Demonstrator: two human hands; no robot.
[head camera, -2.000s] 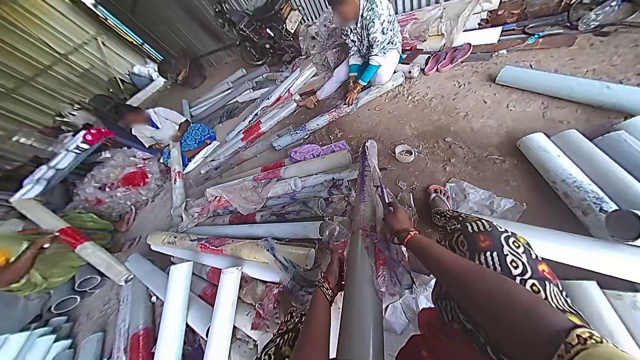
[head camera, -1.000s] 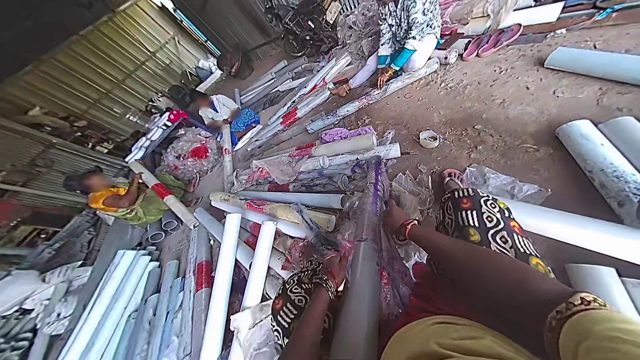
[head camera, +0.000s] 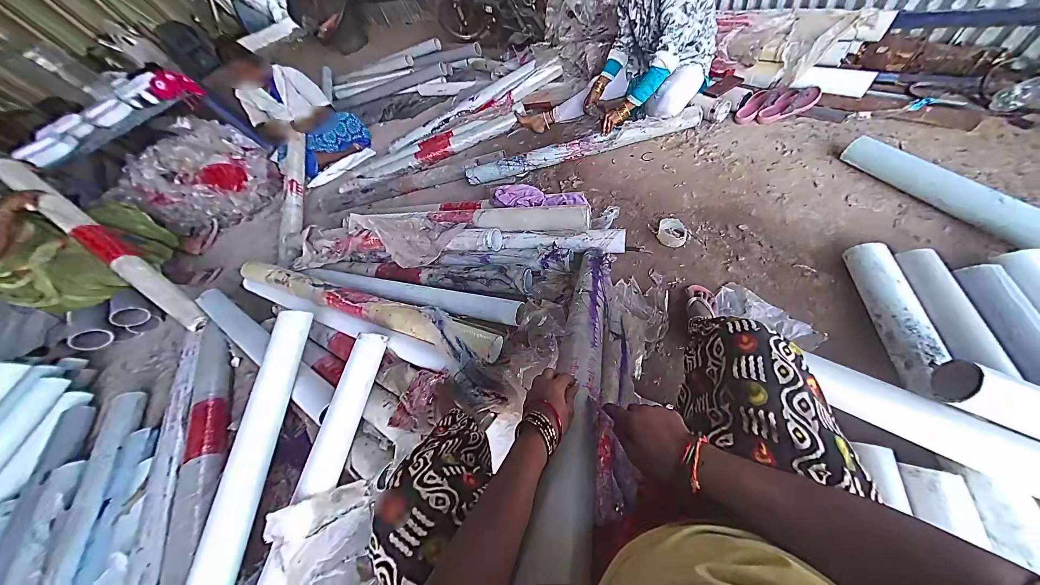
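A grey plastic pipe (head camera: 561, 471) lies lengthwise between my knees, its far end pointing away from me. Clear plastic film (head camera: 621, 341) with purple and red marks hangs along its right side. My left hand (head camera: 554, 398), with bangles at the wrist, rests on the pipe's left side, fingers curled. My right hand (head camera: 650, 439), with an orange thread at the wrist, is at the film just right of the pipe; its fingertips are bent, and whether they pinch the film is unclear.
White pipes (head camera: 252, 447) and wrapped pipes (head camera: 406, 313) lie to the left; more pipes (head camera: 902, 317) lie right. A tape roll (head camera: 672, 232) sits on the dirt ahead. One person (head camera: 662, 49) sits beyond with hands on a wrapped pipe (head camera: 585, 146); others sit at the left.
My left hand has moved up along the pipe from lower on its left side. My right hand has come down the film from higher up. The view has shifted.
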